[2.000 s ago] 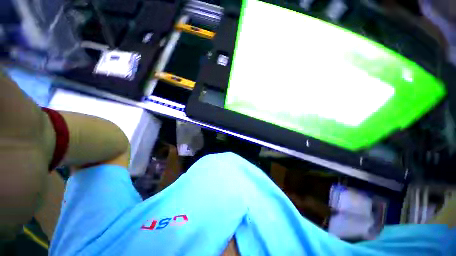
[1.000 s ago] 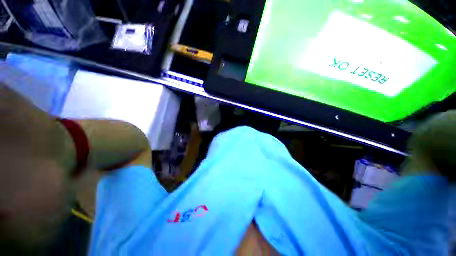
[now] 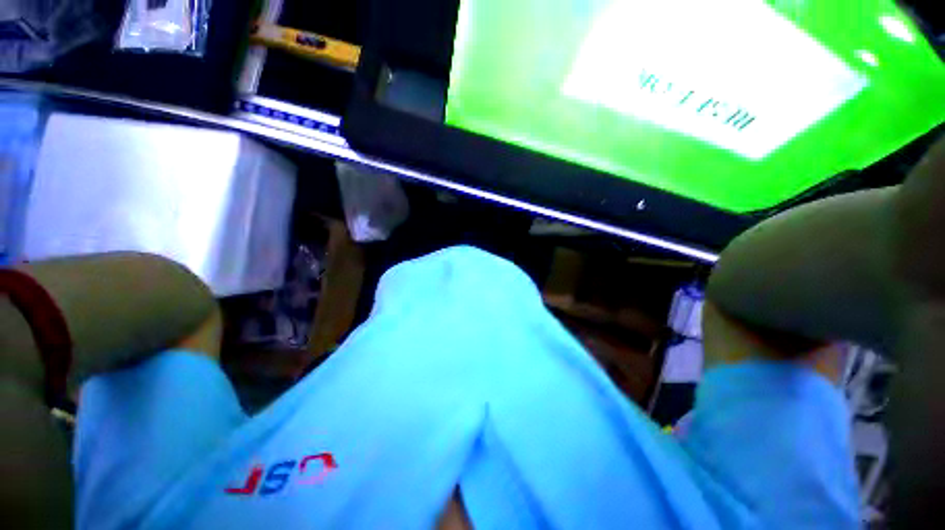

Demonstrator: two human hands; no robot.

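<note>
A television set (image 3: 518, 72) lies screen up on the line at the upper right, lit green with a white patch of blurred text. Its black surround (image 3: 425, 140) runs along the line's metal edge. A small clear packet with a white item (image 3: 164, 23) lies on a black board at the upper left. My bent left arm, with a red band, shows at the left edge, and my bent right arm shows at the right. Both hands are out of the picture, so what they hold is hidden.
A white bag stack (image 3: 135, 186) stands beside the line at left. An open brown carton (image 3: 337, 280) with small packets is below it. A clear bag (image 3: 52, 31) lies at the upper left. A yellow strip (image 3: 308, 43) crosses the gap between boards.
The view has shifted, so the line and packet sit higher and further left. My right arm has come further into view at the right. The screen's glare has lessened, showing the white patch.
</note>
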